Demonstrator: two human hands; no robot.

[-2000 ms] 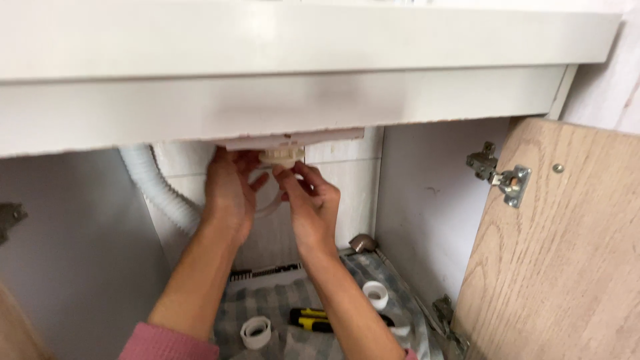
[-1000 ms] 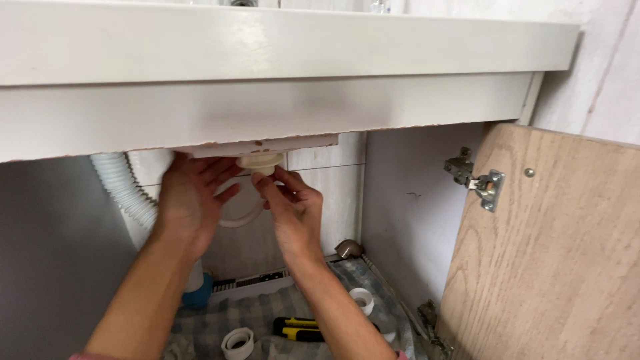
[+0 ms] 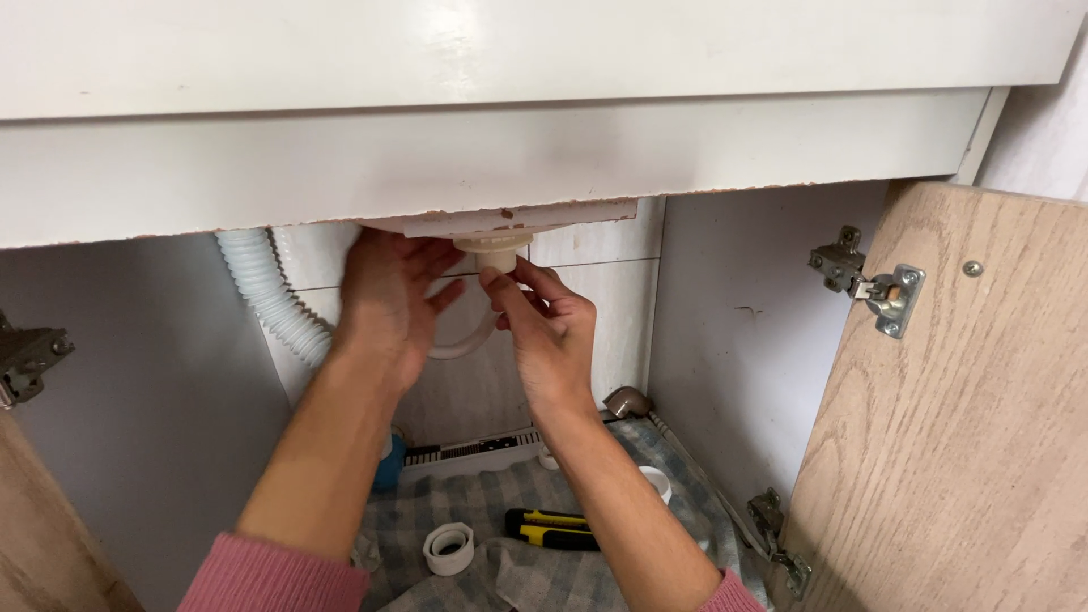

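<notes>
Under the washbasin cabinet's white front panel (image 3: 425,161), a cream plastic drain fitting (image 3: 495,250) points down from the basin's underside. My right hand (image 3: 548,331) pinches the lower end of this fitting between thumb and fingers. My left hand (image 3: 395,297) is raised just left of it, fingers apart and reaching up under the basin; the fingertips are partly hidden, so whether they touch anything is unclear. A pale flexible tube (image 3: 466,347) curves behind and between the hands. Left of them hangs a grey-white corrugated drain hose (image 3: 272,293).
On a checked cloth (image 3: 501,501) lie a white plastic nut (image 3: 448,548), a yellow and black utility knife (image 3: 552,529) and a white ring (image 3: 656,483). A brown pipe elbow (image 3: 627,401) sits at the back right. An open wooden door (image 3: 952,408) with metal hinges stands at right.
The right hand stays at the drain fitting throughout. The left hand has come slightly away from the fitting, its fingers now more spread. The view has shifted a little.
</notes>
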